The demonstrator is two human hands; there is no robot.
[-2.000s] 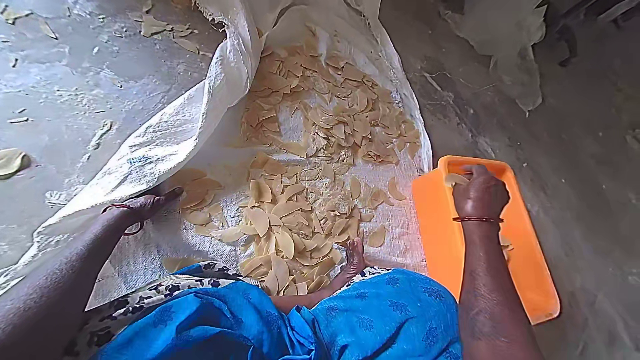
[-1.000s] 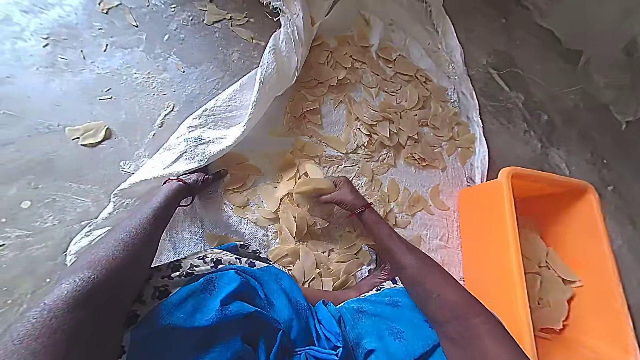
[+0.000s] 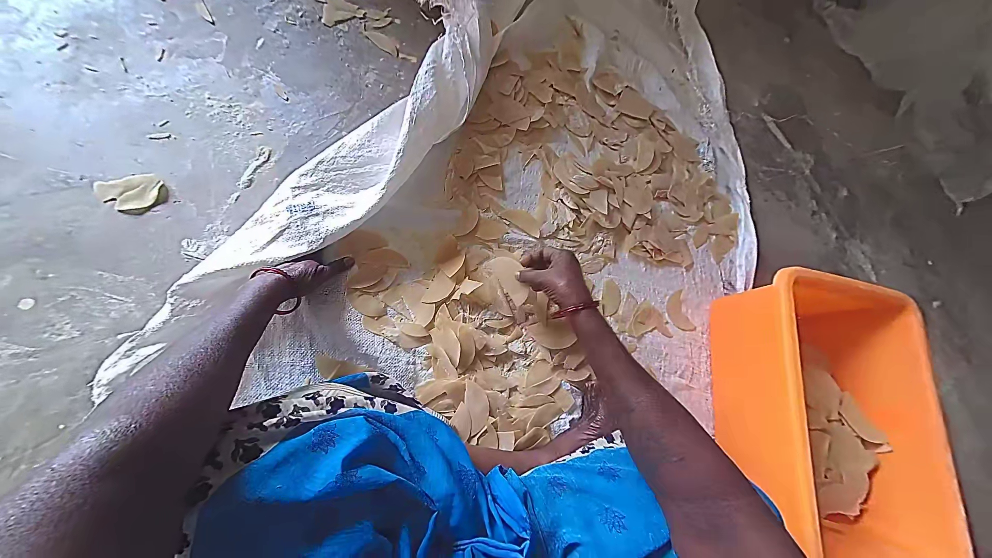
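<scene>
Many thin, pale tan curved pieces [image 3: 465, 349] lie spread on a white woven plastic sack [image 3: 302, 364]. My right hand [image 3: 554, 275] is over the middle of them, with one rounded flat piece [image 3: 505, 280] pinched between thumb and fingers. At the left side of the sack, my left hand [image 3: 314, 273] rests with its fingertips at a small group of round pieces [image 3: 372, 260]; whether it grips any cannot be told. An orange plastic tub [image 3: 748, 364] stands to the right, with several flat, broken-edged pieces [image 3: 841, 442] inside.
A second heap of pieces [image 3: 612, 170] covers the far part of the sack. The sack's left edge [image 3: 372, 178] is folded up. A crumpled piece [image 3: 132, 192] and scraps lie on the grey floor at left. My bare foot [image 3: 585, 422] is at the near edge of the heap.
Two seconds ago my right hand was at the orange tub; by one second ago it was over the pieces on the sack, where it remains. My left hand stays at the sack's left side.
</scene>
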